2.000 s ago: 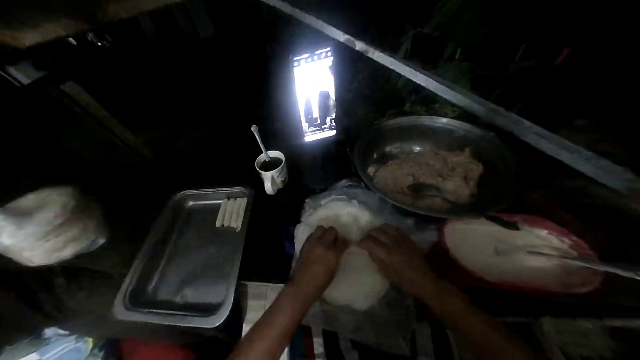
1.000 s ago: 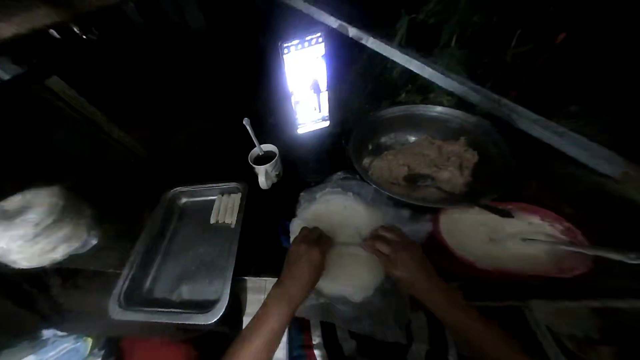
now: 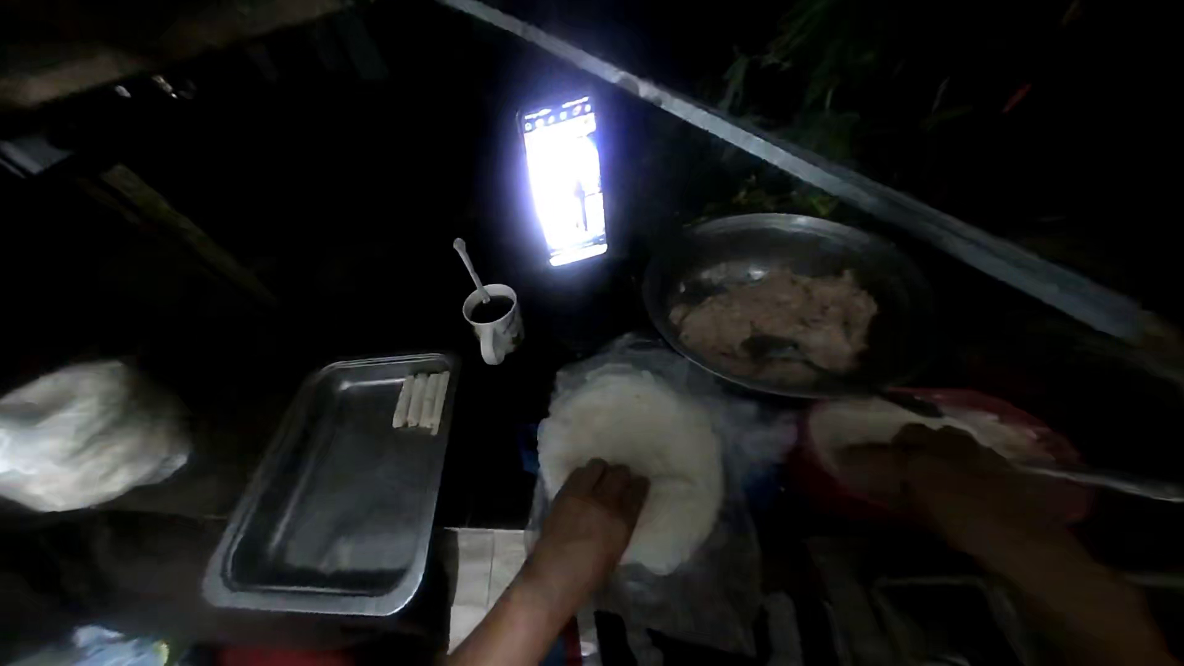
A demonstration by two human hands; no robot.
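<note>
My left hand (image 3: pixel 597 513) rests, fingers curled, on a stack of round white wrapper sheets (image 3: pixel 647 444) lying on clear plastic. Whether it pinches a sheet cannot be told. My right hand (image 3: pixel 925 467), blurred, is over a red bowl (image 3: pixel 1045 435) of pale batter or paste with a metal utensil (image 3: pixel 1119 483) in it; its fingertips are hard to make out. Behind stands a wide metal pan (image 3: pixel 782 222) of brownish-pink filling (image 3: pixel 786 319) with a spoon in it. On the left, a rectangular metal tray (image 3: pixel 347 490) holds several thin white rolls (image 3: pixel 422 401) at its upper right corner.
A white mug (image 3: pixel 495 324) with a spoon and dark liquid stands behind the tray. Beyond it a lit phone (image 3: pixel 566 180) is upright. At far left lies a pale plastic-wrapped bundle (image 3: pixel 88 435). A long rail (image 3: pixel 832 176) crosses the upper right over the dark background.
My right hand has left the round sheets and moved right, over the red bowl. My left hand stays at the stack. The thin roll-like strip between my hands no longer shows clearly.
</note>
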